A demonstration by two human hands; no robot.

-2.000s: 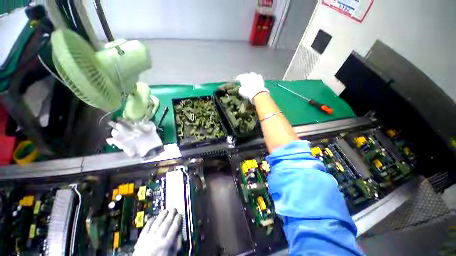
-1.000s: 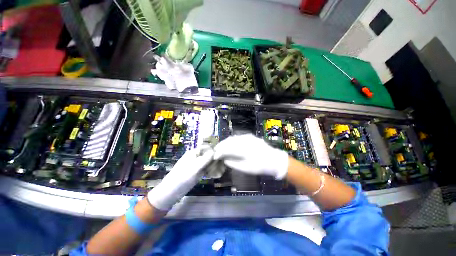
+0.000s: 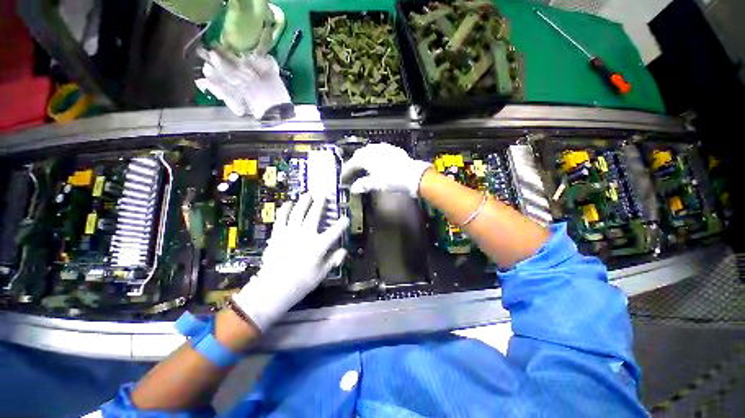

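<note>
A green circuit board (image 3: 245, 212) with yellow and white parts sits in a black carrier in front of me. Its silver-white heat sink (image 3: 323, 173) runs along its right side. My left hand (image 3: 292, 260), in a white glove, lies over the board and the heat sink's lower part, fingers spread; whether anything is under it cannot be told. My right hand (image 3: 382, 170), gloved, is at the carrier's upper right edge with fingertips curled down beside the heat sink; what they hold is hidden. An olive-grey bar (image 3: 356, 214) stands at the carrier's right edge, below my right hand.
Behind the silver rail (image 3: 220, 120) are a small-parts bin (image 3: 359, 61), a large-parts bin (image 3: 461, 49), spare gloves (image 3: 243, 82), the fan base (image 3: 245, 28) and a screwdriver (image 3: 600, 69). Other boards in carriers stand left (image 3: 90, 220) and right (image 3: 588, 188).
My hands were together over the carrier's right part. They have moved apart, the left onto the board, the right up to the carrier's upper edge. The olive-grey pieces between them no longer show there.
</note>
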